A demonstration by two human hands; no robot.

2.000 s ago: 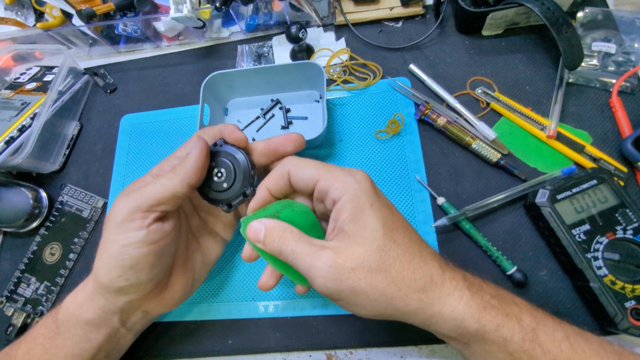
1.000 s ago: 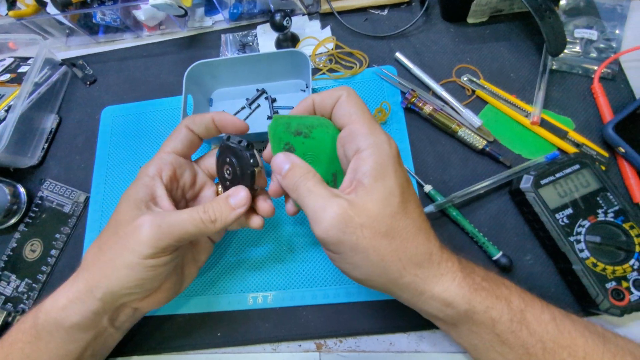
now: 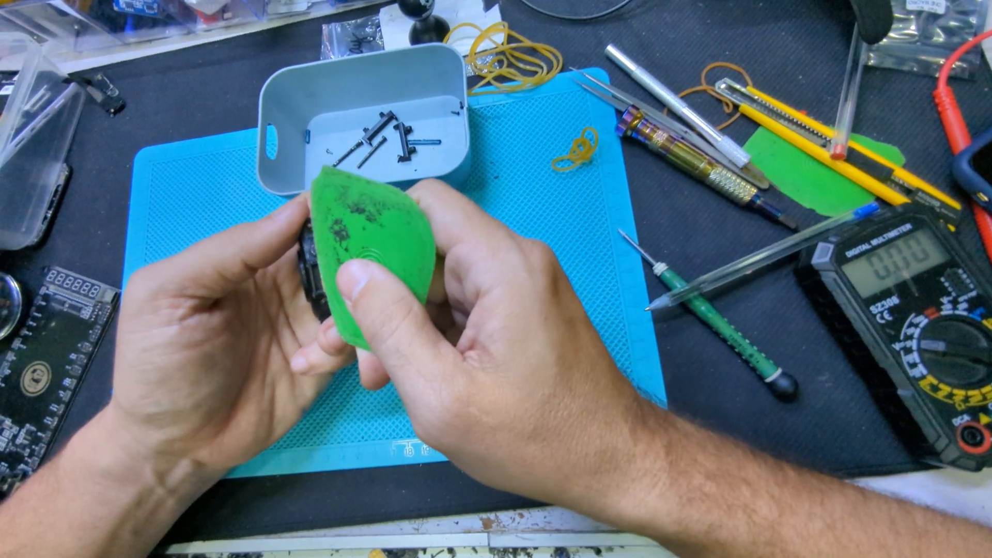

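Note:
My left hand (image 3: 217, 341) holds a round black device (image 3: 311, 271), a watch case by its look, on edge and mostly hidden. My right hand (image 3: 496, 341) pinches a thin green plastic pick (image 3: 380, 225), smudged with black, between thumb and fingers. The pick is against or just in front of the device; whether its edge touches the seam cannot be seen. Beyond both hands stands a grey-blue bin (image 3: 364, 70) with several small black screws and pins (image 3: 372, 151) in it. Its near part rests on a blue silicone mat (image 3: 542, 232), over which both hands are held.
Right of the mat lie a green-handled screwdriver (image 3: 717, 329), a multicoloured precision screwdriver (image 3: 690, 159), a silver craft knife (image 3: 674, 101), tweezers, a yellow utility knife (image 3: 837, 147), another green pick (image 3: 806, 170), a clear pen and a digital multimeter (image 3: 914, 325). A circuit board (image 3: 54, 364) lies at left.
The round device has turned from face-up to on edge, and its face is now hidden behind the green pick. The right hand has brought the pick up and over to the device.

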